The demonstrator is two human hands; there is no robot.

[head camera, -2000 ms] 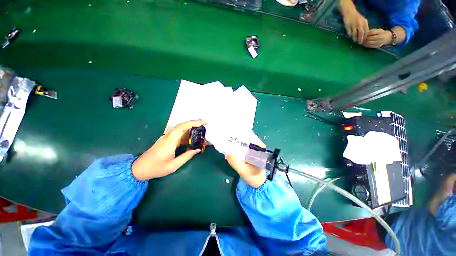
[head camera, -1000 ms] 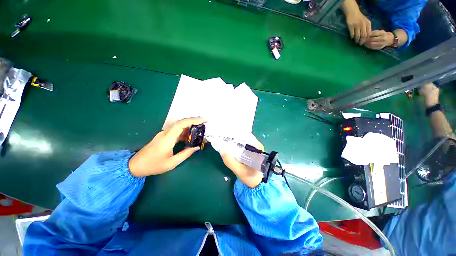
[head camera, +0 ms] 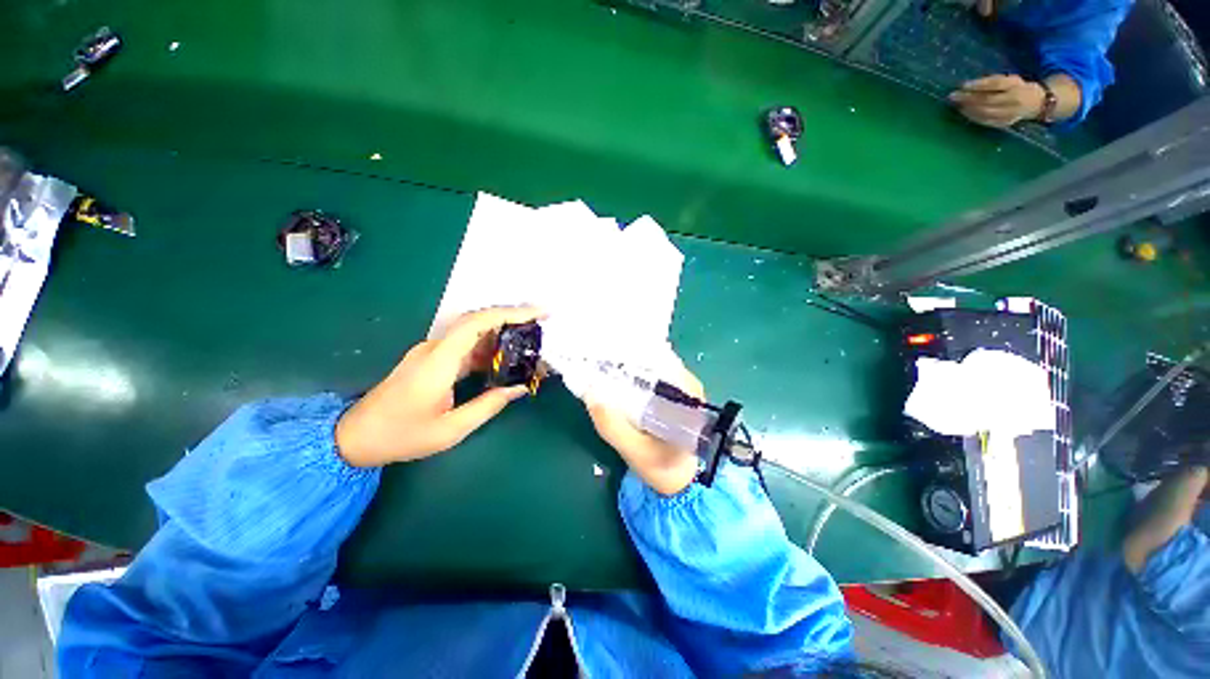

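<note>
My left hand (head camera: 422,398) grips a small black unit (head camera: 516,356) with orange bits, held between thumb and fingers over the front edge of the white papers (head camera: 557,272). My right hand (head camera: 646,431) is shut around a clear dispensing syringe (head camera: 677,418) with a black cap. The syringe's tip points left at the unit; whether it touches cannot be told. A pale air hose (head camera: 882,515) runs from the cap to the lower right. Another small black unit with a white part (head camera: 313,240) lies on the bench left of the papers.
A dark controller box (head camera: 989,497) stands right on a white wire rack (head camera: 1062,345). A metal post (head camera: 995,246) slants above it. Small units (head camera: 784,134) lie on the green conveyor (head camera: 531,100). A utility knife (head camera: 104,215) and plastic bag (head camera: 29,265) lie left. Other people's hands show at right.
The units on the conveyor have moved to the right. My hands hold nearly the same pose, with the unit slightly turned and shifted left. The neighbour's hands at the upper right have moved.
</note>
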